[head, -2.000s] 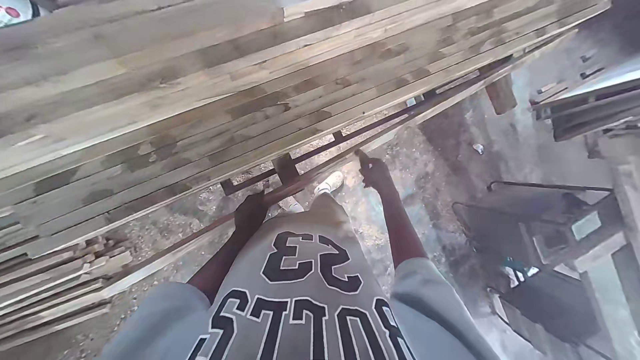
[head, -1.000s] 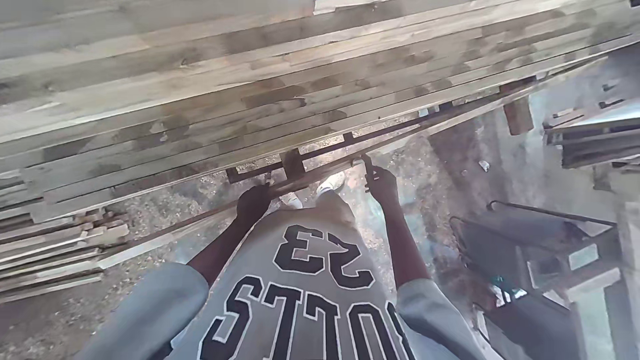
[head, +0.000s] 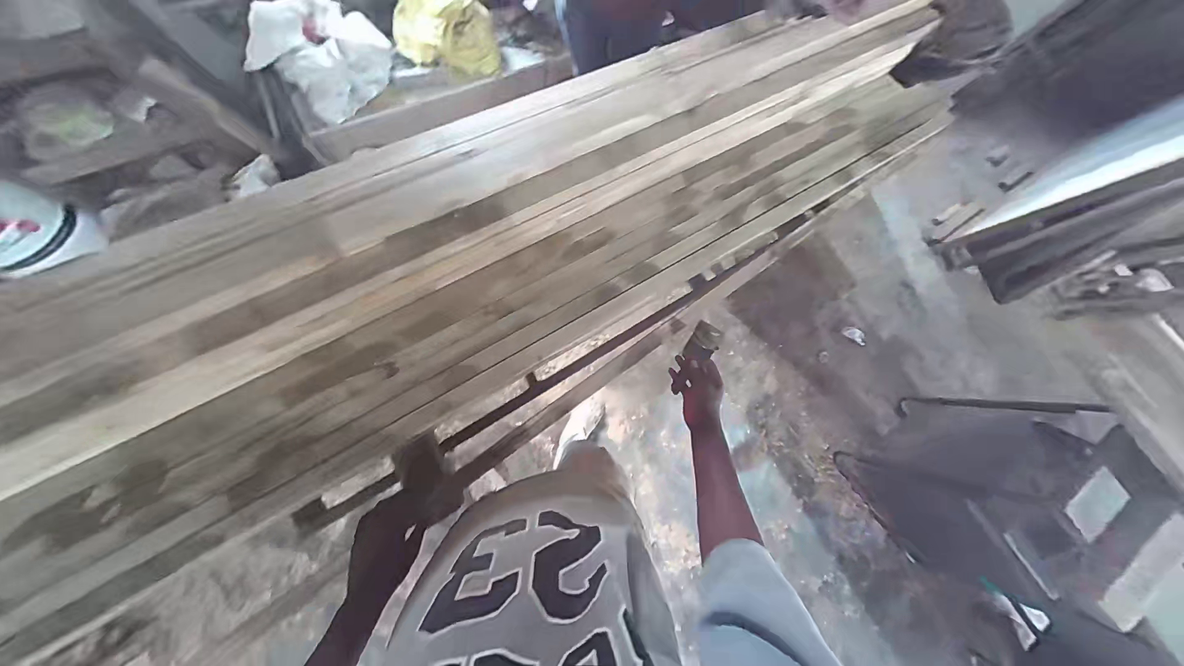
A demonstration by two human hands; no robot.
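Long wooden boards (head: 518,250) lie side by side in a slanting stack across the view. Below their near edge runs a narrow wooden strip (head: 592,370). My left hand (head: 393,532), dark and blurred, is closed around the strip beside a short dark wooden post (head: 421,462). My right hand (head: 698,384) is to the right of the strip, with some fingers spread to the left. A small brown block (head: 704,339) shows right at its fingertips; whether the hand holds it cannot be told.
White cloth or plastic (head: 319,55) and a yellow bag (head: 449,35) lie beyond the stack. Another person's legs (head: 610,32) show at the top. More stacked material (head: 1073,213) is at the right, above a dark metal-framed object (head: 990,490). A shoe (head: 581,427) shows on the dirt floor.
The view has swung toward the far side of the boards. My right hand now appears farther from my left hand and apart from the strip. The small block is now at its fingertips.
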